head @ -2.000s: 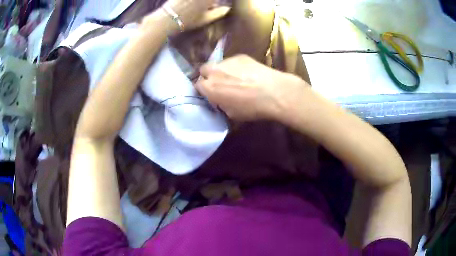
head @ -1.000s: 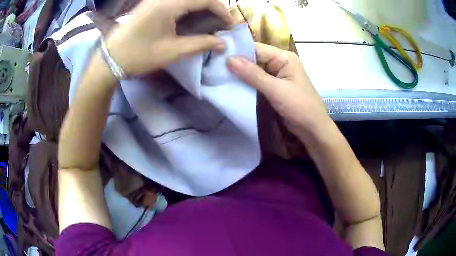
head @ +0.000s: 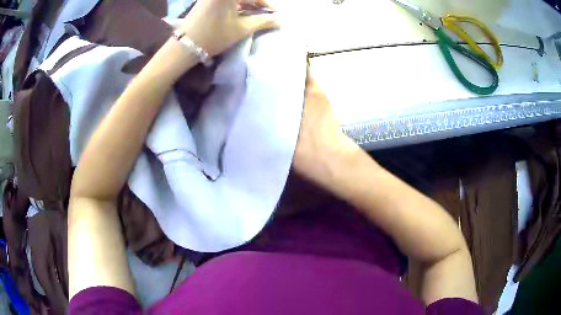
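A pale-backed brown garment part (head: 246, 184) hangs from the table area over my lap, its curved lower edge down and dark lines across its pale side. My left hand (head: 224, 24) is at the top centre, with a bracelet on the wrist, its fingers on the upper edge of the part; the fingertips are partly cut off or blurred. My right hand (head: 314, 117) is behind the part's right edge. Its fingers are hidden by the pale cloth, so its grip cannot be seen.
Scissors (head: 458, 46) with green and yellow handles lie on the white table (head: 393, 80) at the right. A measuring tape (head: 449, 125) runs along the table edge. Brown cut panels (head: 489, 215) hang below the table at the right. More brown fabric (head: 43, 141) is at the left.
The pale part, bunched between both hands earlier, is now spread taller and its fold opened. My left hand moved up; my right hand went behind the part's right edge. The camera view shifted slightly.
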